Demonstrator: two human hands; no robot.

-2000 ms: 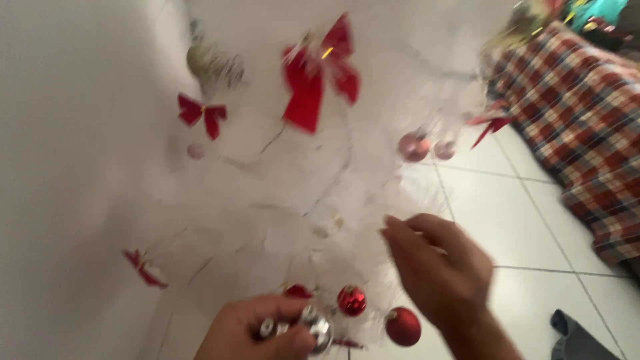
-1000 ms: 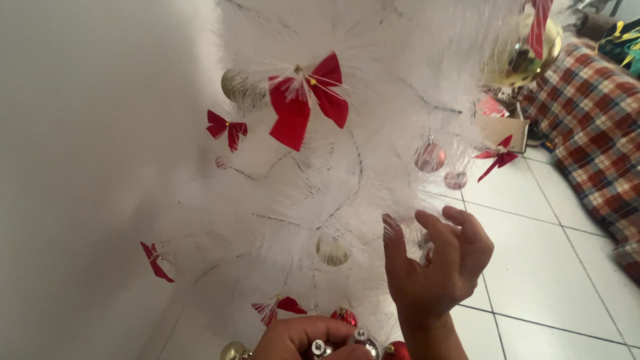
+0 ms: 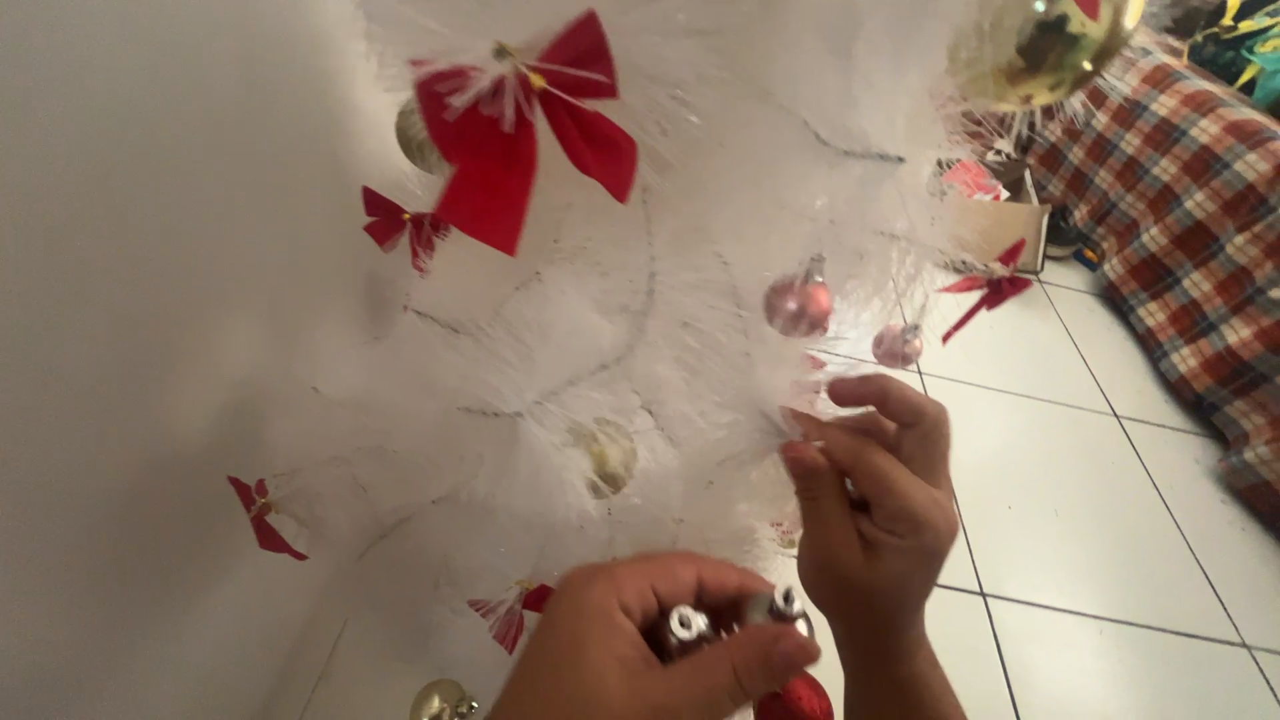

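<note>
My left hand (image 3: 660, 640), low in the view, is closed around silver Christmas baubles (image 3: 790, 606) whose metal caps show between thumb and fingers. To its right and higher, my right hand (image 3: 880, 490) pinches the tip of a white tinsel branch (image 3: 770, 425) between thumb and index finger. Whether anything else sits in that palm is hard to tell. Around both hands spreads the white artificial Christmas tree (image 3: 600, 330). A pink bauble (image 3: 800, 303) and a smaller pink one (image 3: 897, 345) hang just above my right hand. A red bauble (image 3: 795, 697) shows below my left hand.
Red bows, one large (image 3: 525, 130), hang on the tree, with a big gold bauble (image 3: 1035, 50) at upper right. A pale wall (image 3: 150, 250) stands at left. White floor tiles (image 3: 1060, 500), an open cardboard box (image 3: 1000, 235) and a plaid cloth (image 3: 1190, 210) lie at right.
My right hand, its fingers spread a second ago, has closed on a branch tip. My left hand still holds the silver baubles.
</note>
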